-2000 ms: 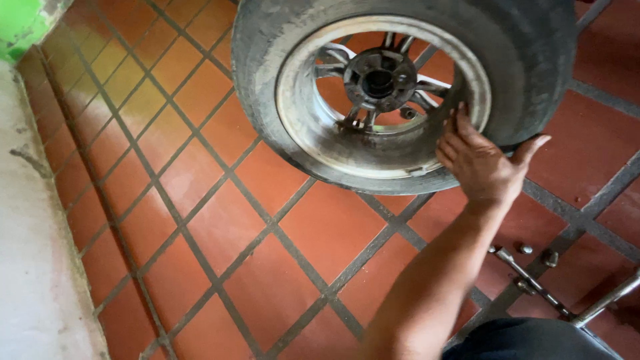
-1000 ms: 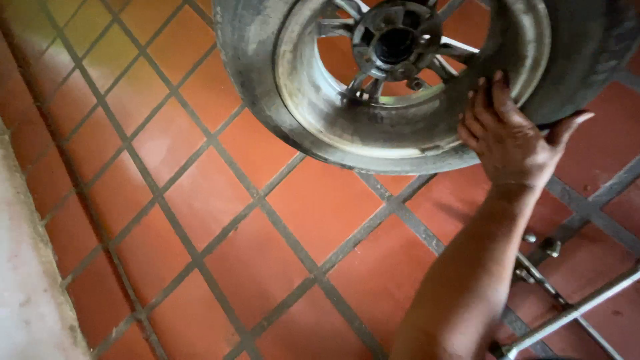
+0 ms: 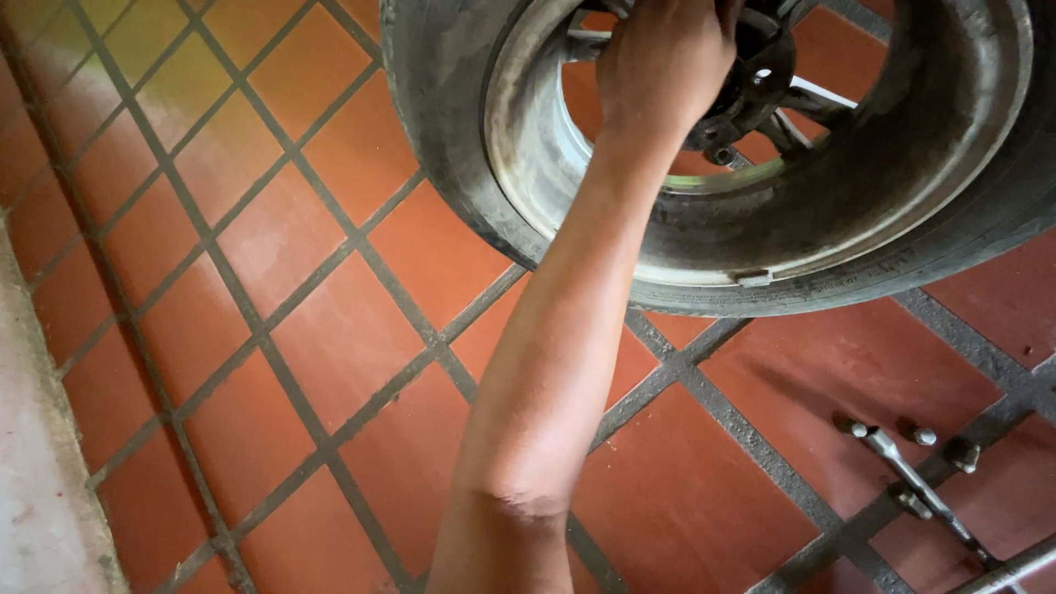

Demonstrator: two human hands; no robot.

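Observation:
My left hand [image 3: 664, 62] reaches over the inner side of a car wheel, beside its dark central hub area [image 3: 759, 70]. Its fingers are cut off by the top edge or hidden behind the hand, so whether they grip anything cannot be told. The forearm crosses the metal rim [image 3: 825, 239] and the black rubber tyre [image 3: 450, 132]. The wheel's spokes [image 3: 792, 136] show to the right of the hand, with floor tiles visible between them. A small wheel weight [image 3: 753, 279] sits on the rim's lower edge. My right hand is out of view.
On the red tiled floor [image 3: 701, 478] at the lower right lie a metal socket wrench [image 3: 928, 491] and several lug nuts [image 3: 964, 455]. A thicker metal bar [image 3: 1019, 568] crosses the bottom right corner. A pale wall or ledge [image 3: 41, 429] runs along the left edge.
My left hand has moved from the rim's lower right part to the wheel's centre. The view has shifted closer to the wheel.

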